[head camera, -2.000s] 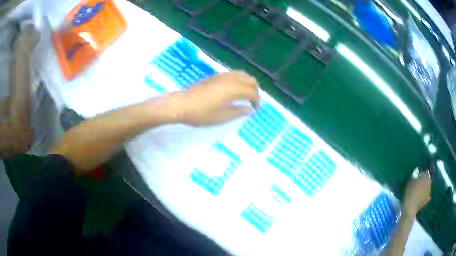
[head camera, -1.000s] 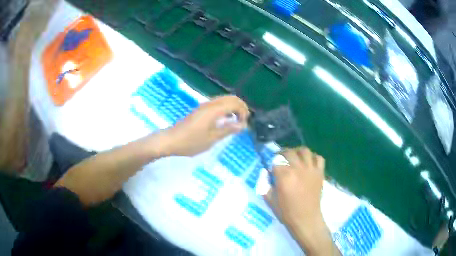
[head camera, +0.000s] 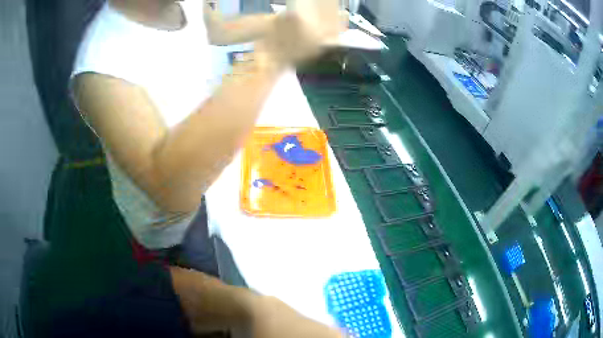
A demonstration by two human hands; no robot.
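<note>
A blue dotted sheet (head camera: pixel 360 302) lies on the white-covered ledge (head camera: pixel 278 254) at the bottom of the view. My left forearm (head camera: pixel 264 313) comes out of a dark sleeve and runs along the bottom edge towards this sheet. My left hand is cut off by the picture's bottom edge. My right hand is out of the picture. Several black open rectangular frames (head camera: pixel 404 236) lie in a row on the green belt, with their dark camera ends on the far side.
An orange tray (head camera: pixel 291 206) with blue-purple scraps (head camera: pixel 297 153) is on the ledge. A person in a white top (head camera: pixel 155 56) is beside it, an arm raised and blurred over the ledge. Pale machinery (head camera: pixel 522 112) and blue sheets (head camera: pixel 514 256) are beyond the belt.
The view has swung left and up towards the neighbouring person and orange tray. Both my hands and the frame between them have left the picture; most blue sheets are out of view.
</note>
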